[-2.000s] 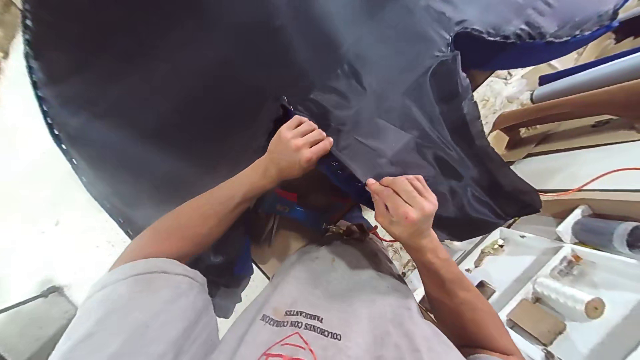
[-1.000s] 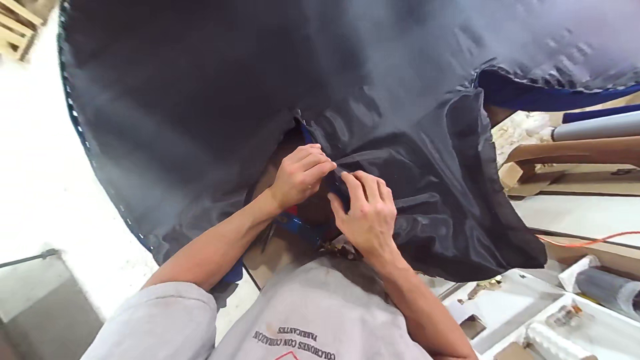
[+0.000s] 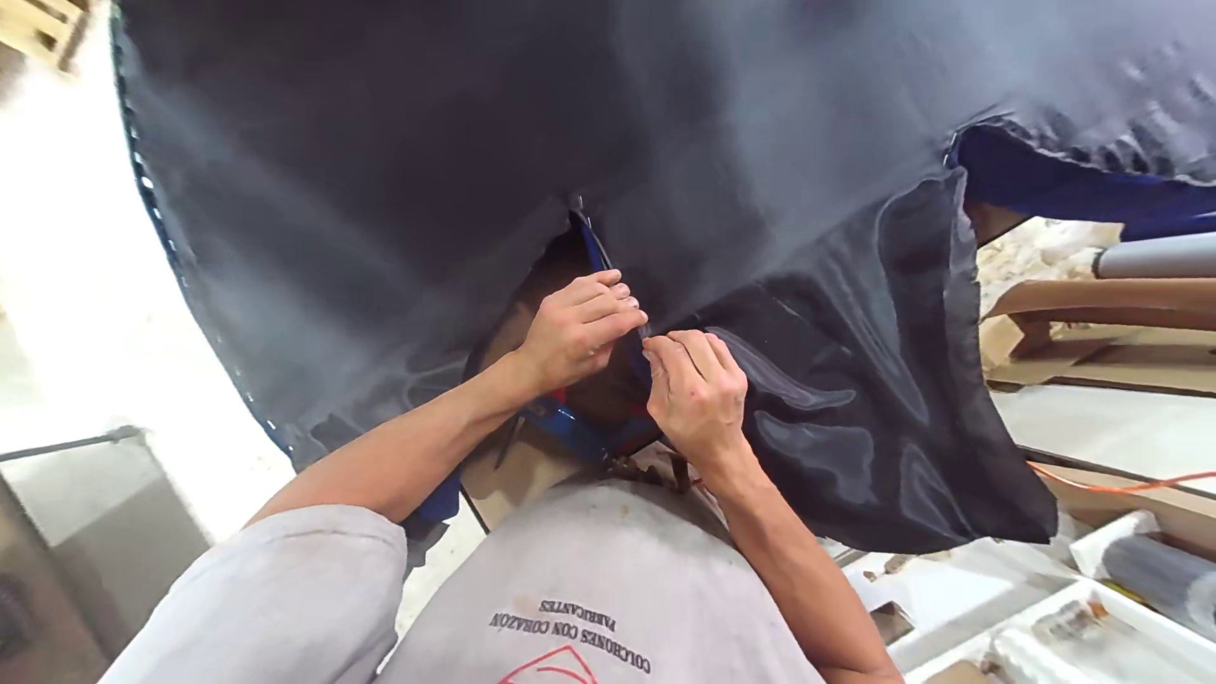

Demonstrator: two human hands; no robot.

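A large sheet of dark shiny fabric [image 3: 456, 152] spreads before me, with staples or stitches along its left edge. A slit opens toward me in its middle, and blue cloth [image 3: 595, 249] shows at the slit's edge. My left hand [image 3: 584, 328] pinches that edge. Just to its right and a little lower, my right hand [image 3: 696, 380] pinches the same edge, fingertips close to those of the left. A loose dark flap [image 3: 855, 418] hangs to the right of my right hand. A blue object [image 3: 567, 427], partly hidden, lies in the opening below my hands.
White compartment trays [image 3: 988, 608] with a dark roll [image 3: 1164, 575] stand at the lower right. Above them are an orange cord [image 3: 1121, 487], a curved brown piece [image 3: 1121, 296] and a grey tube [image 3: 1159, 257]. A wooden pallet [image 3: 43, 28] shows at the upper left.
Two seconds ago my hands were farther apart along the slit's edge; by one second ago they had come together. They remain close, now slightly apart.
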